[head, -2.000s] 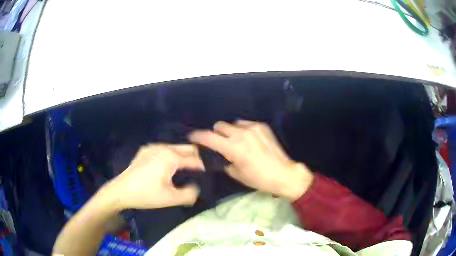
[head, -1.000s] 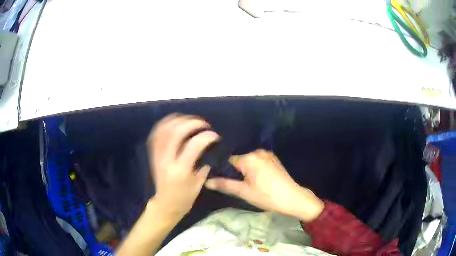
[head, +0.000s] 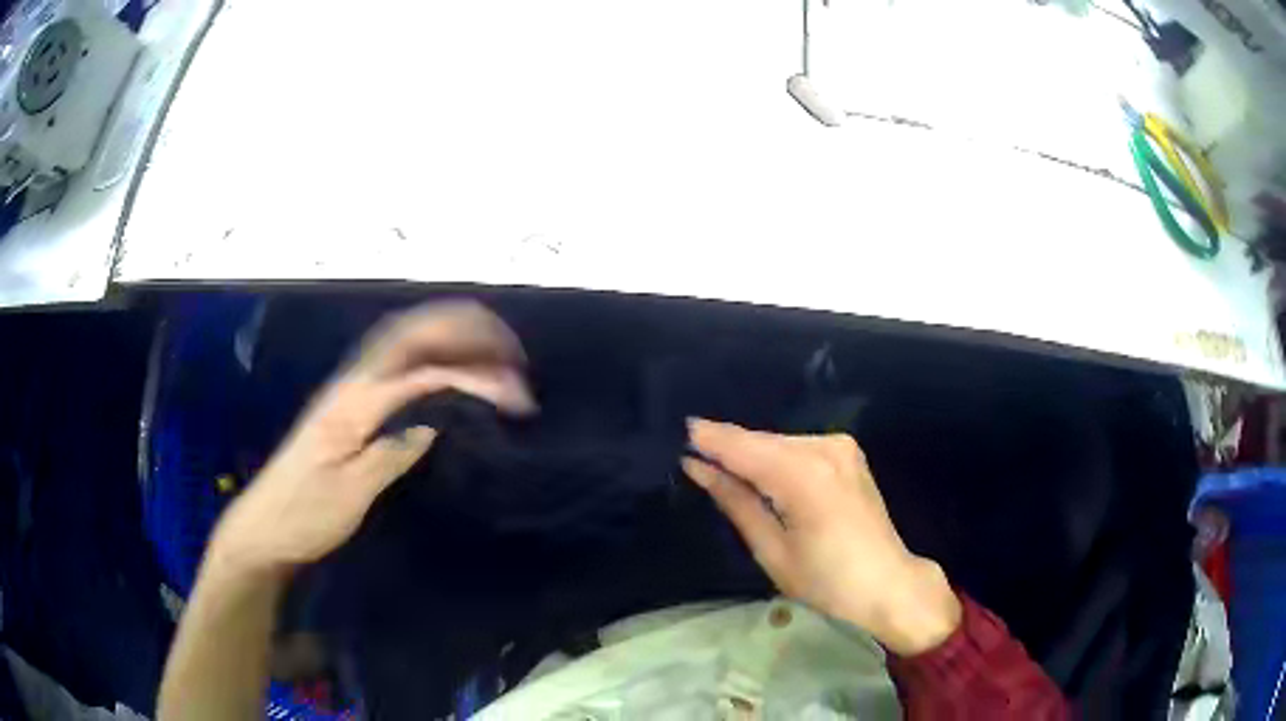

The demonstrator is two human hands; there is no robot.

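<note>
Dark cloth (head: 592,493) lies over my lap below the table edge and looks almost black. My left hand (head: 374,423) is blurred, at the left of the lap, its fingers curved around a bunched part of the cloth with the thumb apart. My right hand (head: 804,514) is right of centre and pinches an edge of the cloth between thumb and fingertips. The cloth between the hands is dark, so its folds and edges are hard to tell.
The white machine table (head: 494,155) spans the top. Scissors with green and yellow handles (head: 1185,190) lie at its right. Blue plastic baskets stand at the lower left (head: 184,465) and right (head: 1262,549). A pale machine part (head: 71,85) is at upper left.
My hands, close together one second ago, are now apart. My left hand has moved left and my right hand slightly right, with cloth between them. The view has shifted, showing more of the table.
</note>
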